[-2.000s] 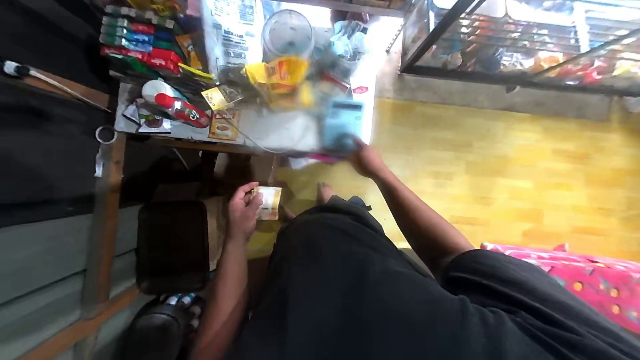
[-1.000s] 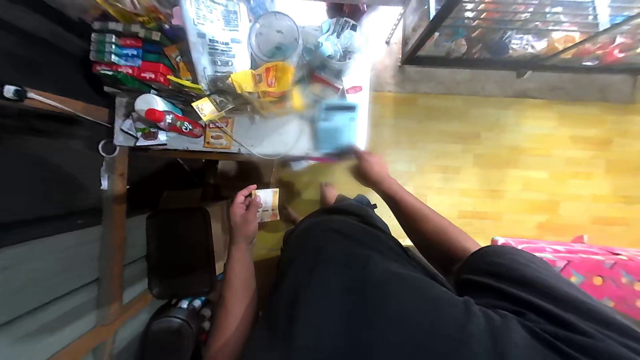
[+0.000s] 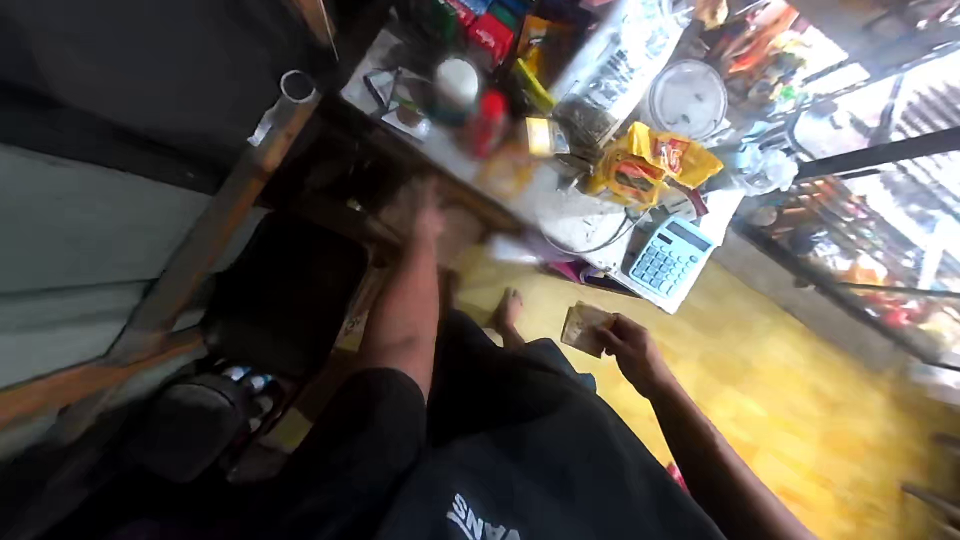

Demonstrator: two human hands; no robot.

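My right hand (image 3: pixel 628 339) grips a small folded stack of paper banknotes (image 3: pixel 585 328) over the yellow floor, below the table corner. My left hand (image 3: pixel 427 214) reaches under the edge of the cluttered table, by a dark recess; it is blurred, so its fingers and anything in them cannot be made out. A light blue calculator (image 3: pixel 670 256) lies on the table's near right corner. Beside it are a crumpled yellow plastic packet (image 3: pixel 652 166) and a thin cable (image 3: pixel 592 247). A round clear-lidded container (image 3: pixel 688 99) stands farther back.
A blurred red item (image 3: pixel 489 124) and colourful packs (image 3: pixel 491 37) sit at the table's left. A dark chair-like thing (image 3: pixel 285 292) stands left of my arm, beside a wooden wall beam (image 3: pixel 214 225). At the right is a metal-framed rack (image 3: pixel 885 154) of goods.
My left hand has gone from holding a paper note beside my legs to under the table edge. My right hand has left the calculator and now holds the notes. The view has turned strongly.
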